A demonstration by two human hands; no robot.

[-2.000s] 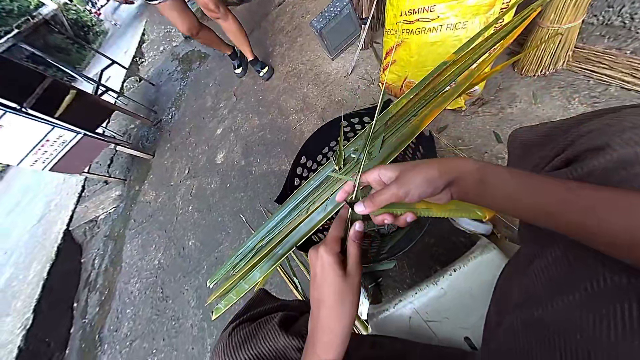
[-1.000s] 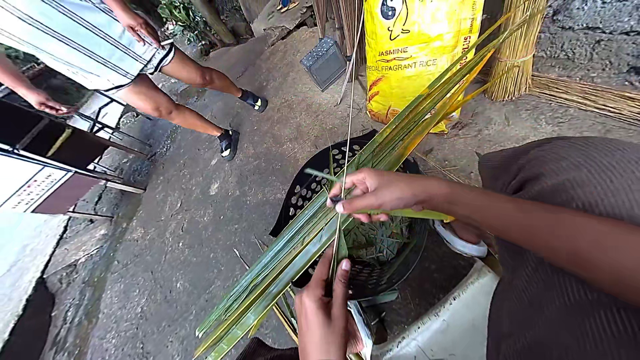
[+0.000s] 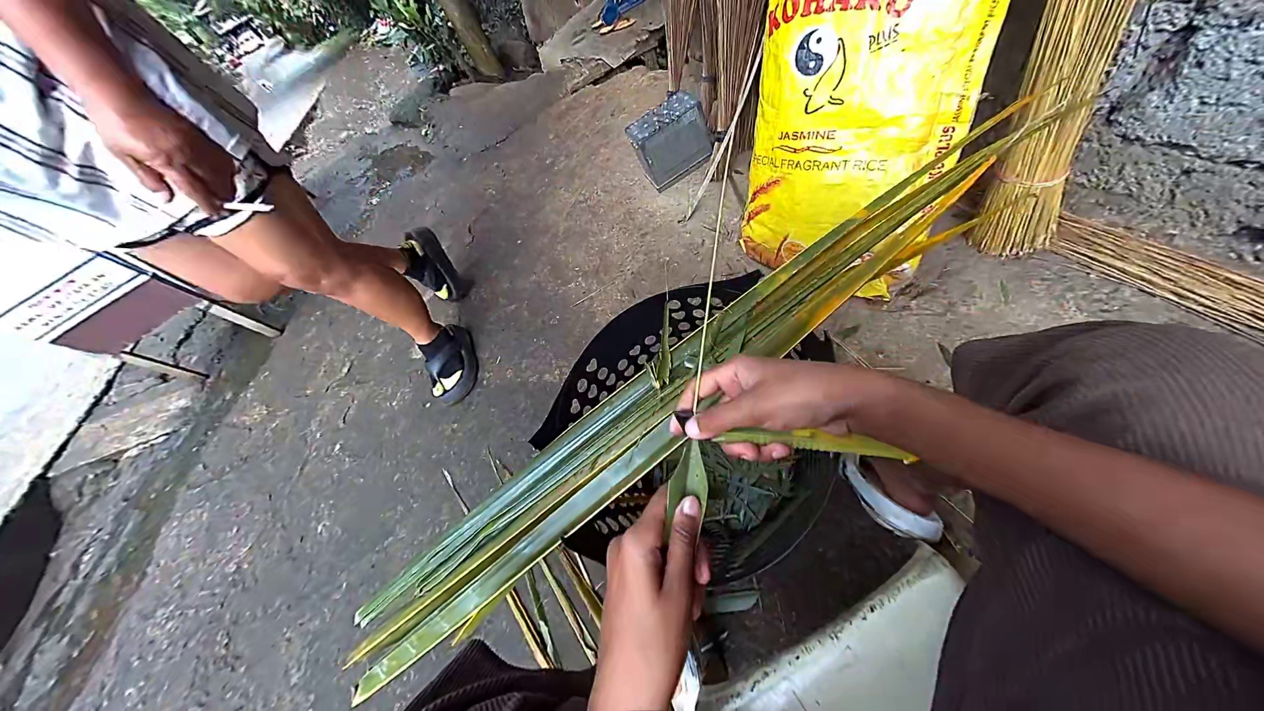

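Below the middle of the view, my left hand (image 3: 657, 583) pinches the end of a green palm leaflet (image 3: 688, 479) between thumb and fingers. Just above it, my right hand (image 3: 780, 405) grips the same leaflet where a thin pale midrib (image 3: 707, 306) rises from it; something small and dark shows at the fingertips. A yellow-green leaf strip (image 3: 820, 440) runs under the right palm. Behind both hands a bundle of long palm leaflets (image 3: 553, 484) lies slantwise across a black perforated basket (image 3: 612, 360), which holds green leaf scraps (image 3: 750, 489).
A yellow rice sack (image 3: 859, 128) stands beyond the basket, with bundled sticks (image 3: 1047, 128) at its right and a grey box (image 3: 670, 140) at its left. Another person (image 3: 326, 267) stands at the left on the concrete. A pale curved surface (image 3: 849, 642) is near my dark-clothed leg.
The other person has come nearer from the top left. My hands have stayed close together on the leaflet, with the left hand now lower than two seconds ago.
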